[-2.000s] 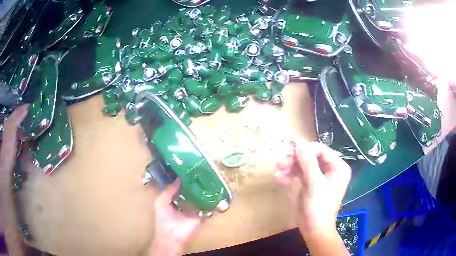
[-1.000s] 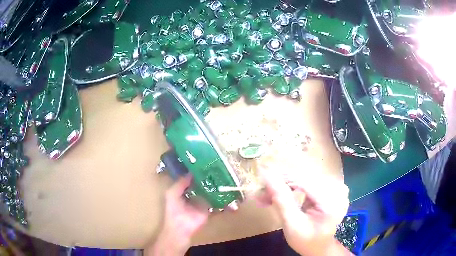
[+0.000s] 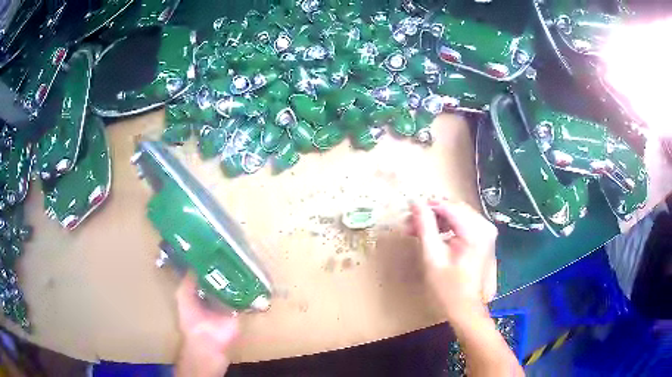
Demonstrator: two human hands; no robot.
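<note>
My left hand (image 3: 205,316) grips the lower end of a glossy green car body shell (image 3: 193,234) with a silver edge, held tilted over the tan board at the left. A small silver-tipped part shows at the shell's left side. My right hand (image 3: 451,247) is right of the shell, fingertips pinched together near a small pale-green dish (image 3: 359,217). Glare hides the fingertips, and the stick seen earlier is hard to make out there. Spots lie around the dish on the board.
Small green-and-chrome parts (image 3: 324,81) are heaped at the back middle. More shells lie at left (image 3: 81,177), back right (image 3: 483,48) and right (image 3: 541,177). The tan board (image 3: 118,294) curves along the front. A blue bin (image 3: 508,331) is below the table edge.
The left hand has moved left with the shell, away from the dish. The right hand has drawn back from the shell, where it held a thin pale stick, and moved up beside the dish.
</note>
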